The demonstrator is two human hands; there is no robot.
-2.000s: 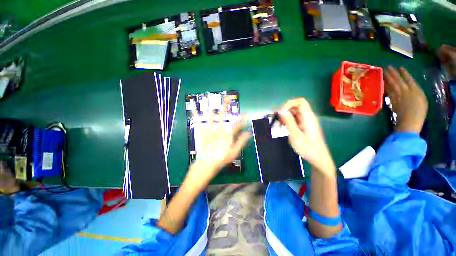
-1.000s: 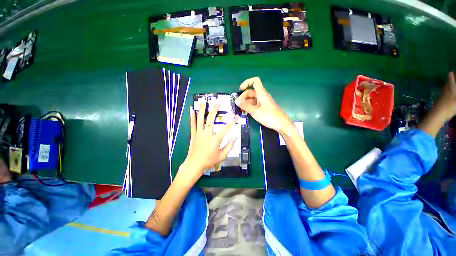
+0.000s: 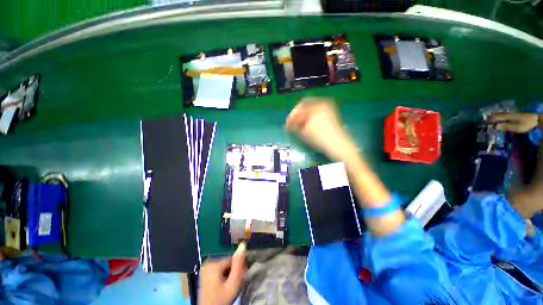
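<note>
The opened tablet unit (image 3: 255, 196) lies on the green bench in front of me, circuitry at its top and a pale block below. My left hand (image 3: 223, 279) is at its lower edge, thumb up near the bottom; whether it touches the unit is unclear. My right hand (image 3: 317, 122) is blurred, above the bench, up and right of the unit, with fingers curled; I cannot tell if it holds anything. The black adhesive pad sheet (image 3: 327, 211) with a white square (image 3: 333, 176) at its top lies right of the unit.
Long black strips (image 3: 169, 190) lie left of the unit. A red box (image 3: 412, 136) with cream scraps is at right. Waiting tablets (image 3: 311, 61) line the far side. A blue bundle (image 3: 46, 211) is far left. Another person's hand (image 3: 513, 122) works at far right.
My left hand has drawn back from over the tablet to its lower edge. My right hand has left the tablet's top right corner, moving up and right. The pad sheet is less covered.
</note>
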